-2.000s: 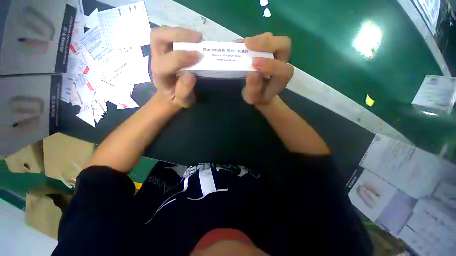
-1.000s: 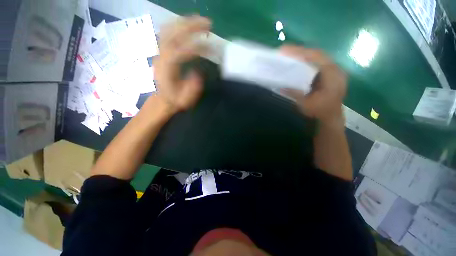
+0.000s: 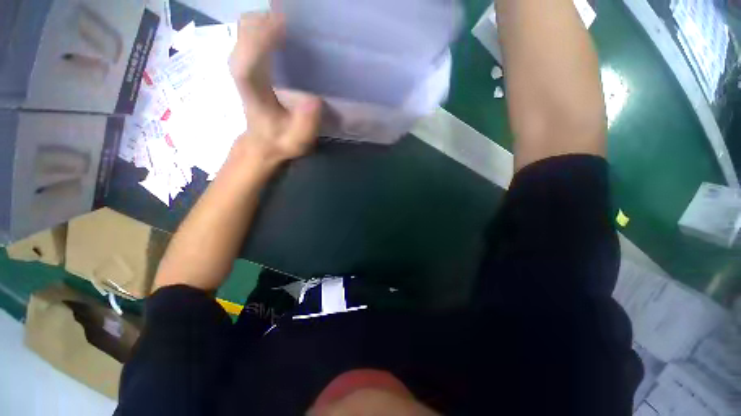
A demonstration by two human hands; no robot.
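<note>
My left hand holds an open white-grey retail box at the top middle, above the dark bench top. The box is tilted and a little blurred; its pale inside faces me. My left thumb lies on its near side and the fingers are at its left edge. My right forearm reaches up over the green belt and my right hand is cut off by the top edge. A white box lies on the belt beside the right forearm, partly hidden by it.
Stacked open boxes stand at left. A loose heap of paper slips lies beside them. Kraft cartons are below left. A pale rail borders the belt. A white box is on the belt at right, above printed box stock.
The closed box has left my right hand, which has moved up out of the picture. My left hand has taken hold of an open box. A white box now shows on the belt near the top.
</note>
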